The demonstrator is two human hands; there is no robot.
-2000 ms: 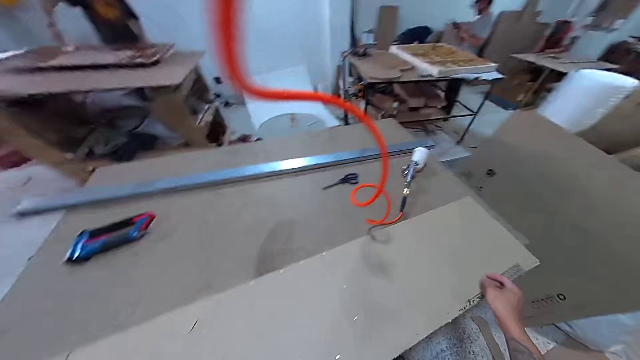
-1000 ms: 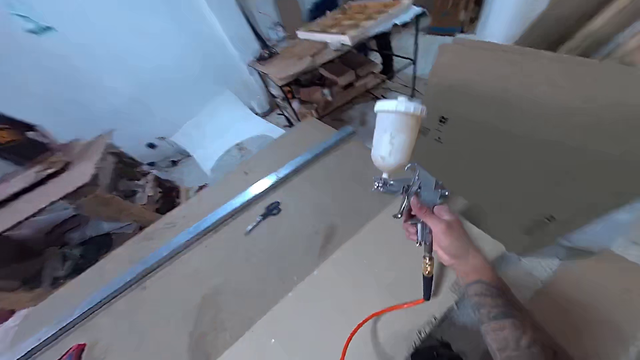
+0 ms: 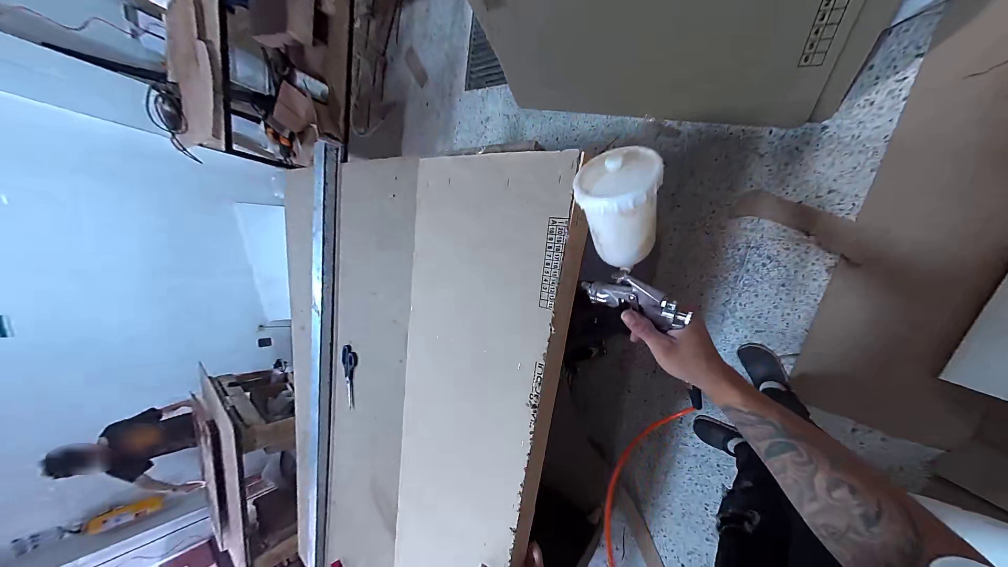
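Observation:
My right hand (image 3: 665, 346) is closed around the handle of a metal spray gun (image 3: 634, 299) with a white plastic cup (image 3: 622, 209). The gun lies just off the long edge of a beige board (image 3: 472, 346), its nozzle toward that edge. An orange air hose (image 3: 622, 465) hangs below my hand. At the bottom of the view, beside the board's edge, a small bit of skin shows, apparently fingers of my left hand (image 3: 535, 554); the rest is cut off. Black scissors (image 3: 350, 374) lie on the covered table, between the board and a long metal bar (image 3: 321, 339).
Cardboard sheets (image 3: 890, 315) lie on the speckled floor, and a large brown panel (image 3: 669, 55) is at the top. My shoes (image 3: 762, 366) are near the hose. A person (image 3: 134, 445) stands at another workbench (image 3: 224, 457); a cluttered shelf (image 3: 287, 87) is at upper left.
The spray gun, lying on the board two seconds ago, is now in my right hand. It has moved from above the board to beside its edge. The view has turned strongly sideways.

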